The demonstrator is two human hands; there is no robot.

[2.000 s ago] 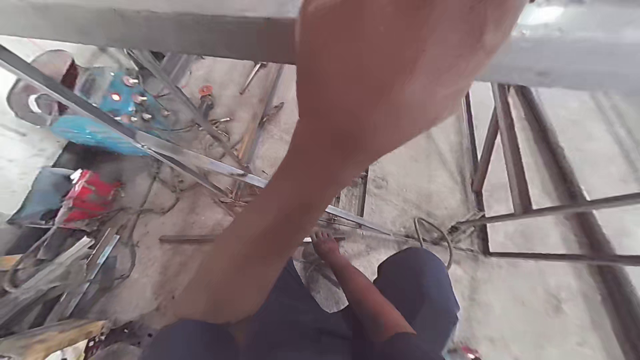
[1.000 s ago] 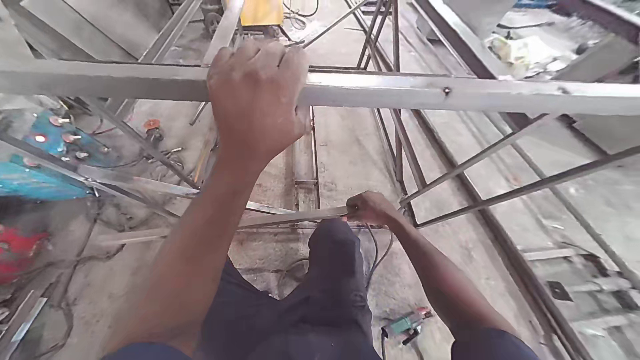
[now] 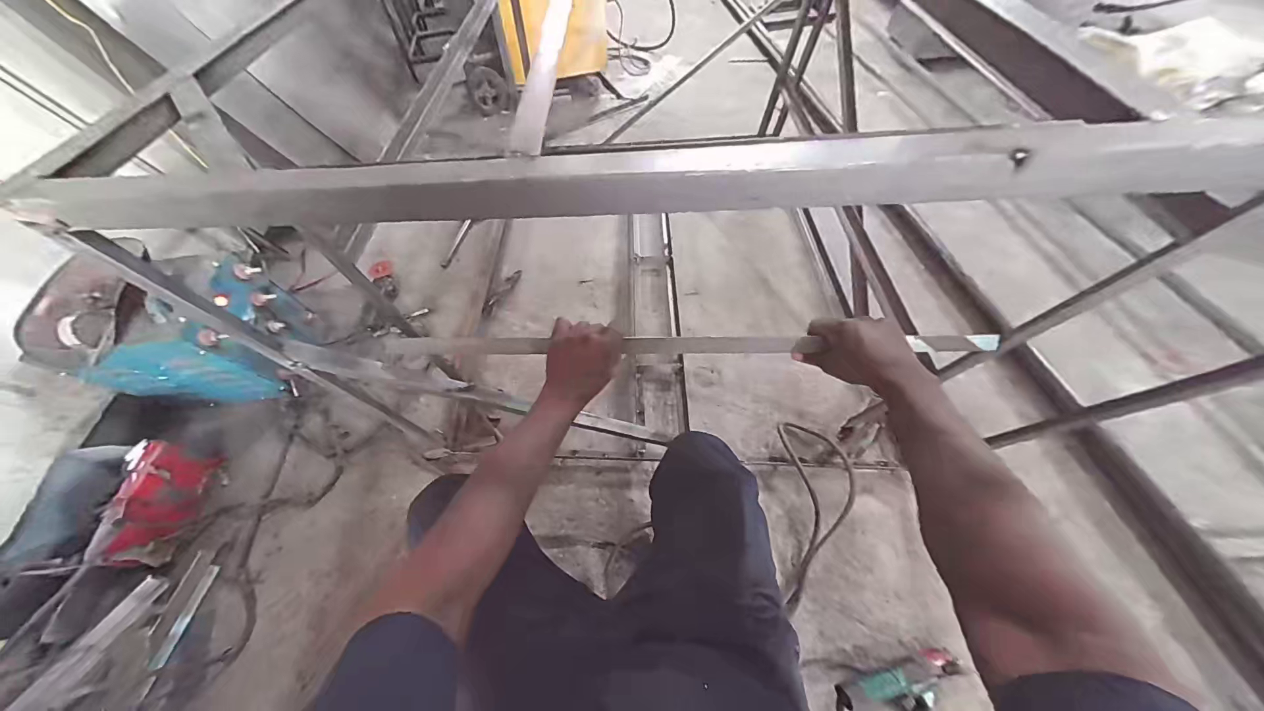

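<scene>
A long flat metal bar [image 3: 711, 345] lies level across the middle of the view, above my knees. My left hand [image 3: 585, 357] is closed around it left of its middle, and my right hand [image 3: 857, 351] grips it nearer its right end. Its left end reaches toward a slanting brace, and I cannot tell whether they touch. Beyond both hands, a thick square metal tube [image 3: 632, 183] of a welded frame runs across the view. Neither hand touches this tube.
Slanting frame bars [image 3: 1145, 259] stand at right. On the floor are a blue machine [image 3: 188, 370], a red object [image 3: 163, 499], metal offcuts [image 3: 109, 632], a looped cable [image 3: 851, 484] and a green power tool [image 3: 894, 683]. A yellow wheeled machine [image 3: 583, 39] stands beyond.
My left hand has left the thick tube and come down onto the flat bar. My right hand holds the bar as it did a second ago. The view has shifted.
</scene>
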